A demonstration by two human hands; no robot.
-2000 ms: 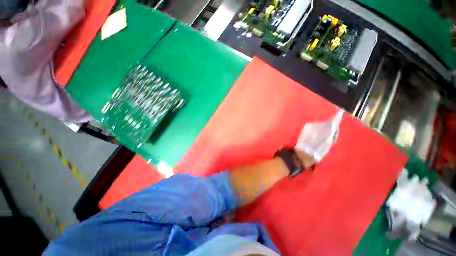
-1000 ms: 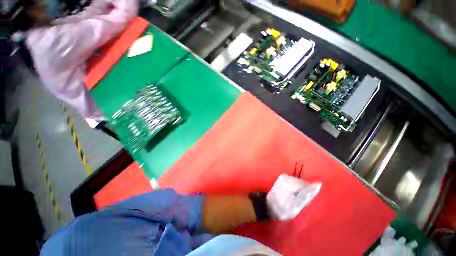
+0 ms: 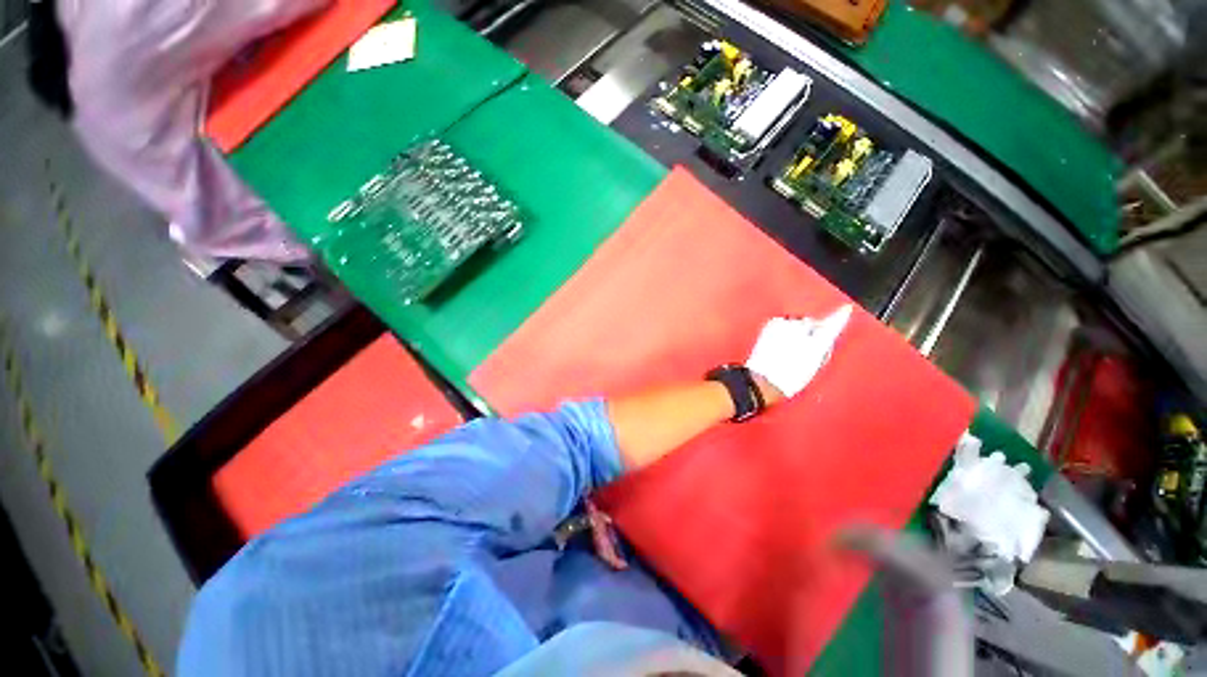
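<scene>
My left hand (image 3: 792, 355), in a white glove with a dark watch at the wrist, is over the red mat (image 3: 635, 318), its fingertips towards the conveyor. It is small and bright; no held thing shows, and the finger spacing is unclear. My right hand is not in view. Two green boards with yellow parts, one at the left (image 3: 736, 99) and one at the right (image 3: 850, 181), lie on a black carrier (image 3: 741, 192), each with a long pale block. Another green board (image 3: 430, 218) lies on the green mat (image 3: 569, 146) at left.
A person in a pink sleeve (image 3: 146, 119) is at upper left. A pale yellow card (image 3: 383, 45) lies on the green mat. Crumpled white gloves or wipes (image 3: 990, 503) are at right. A blurred grey-pink shape (image 3: 913, 582) crosses lower right. A red-lined tray (image 3: 331, 437) is at lower left.
My left hand has moved up the mat towards the conveyor. The thin dark prongs seen beside it a second ago no longer show. The blurred shape has appeared at lower right. The view has shifted.
</scene>
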